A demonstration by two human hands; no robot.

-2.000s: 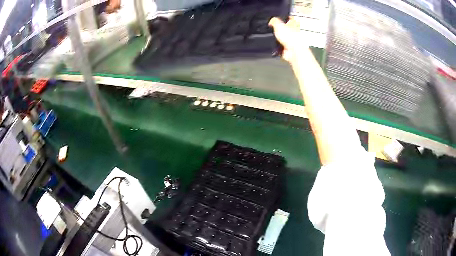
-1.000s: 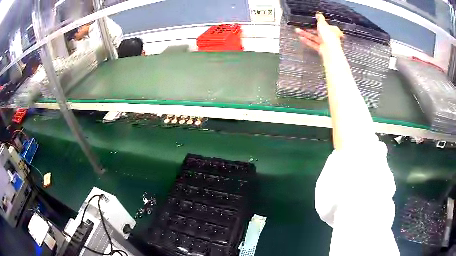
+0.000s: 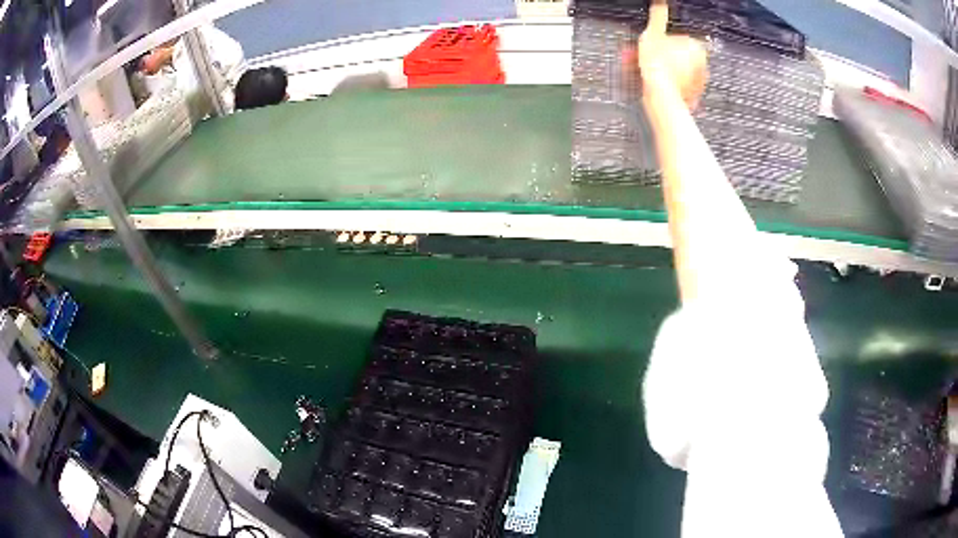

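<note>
My right hand (image 3: 672, 65) is raised at the front of a tall stack of trays (image 3: 735, 137) on the upper shelf. One finger points up over the stack's top edge; the other fingers are blurred, so a grip cannot be made out. A black tray (image 3: 425, 420) with rows of pockets lies on the green bench below. A pale blue and white strip (image 3: 533, 489) lies against its right side. My left hand is out of the picture.
A red crate (image 3: 454, 58) stands behind the shelf (image 3: 368, 147). Clear trays (image 3: 903, 158) lie at the shelf's right. A white machine (image 3: 215, 452) with black cables is at lower left. A metal post (image 3: 126, 226) rises at left. A person (image 3: 261, 86) is behind the shelf.
Two seconds ago my right hand held a black tray over the shelf; one second ago it was spread at the stack. Now its fingers look less spread, and it is slightly further left and up.
</note>
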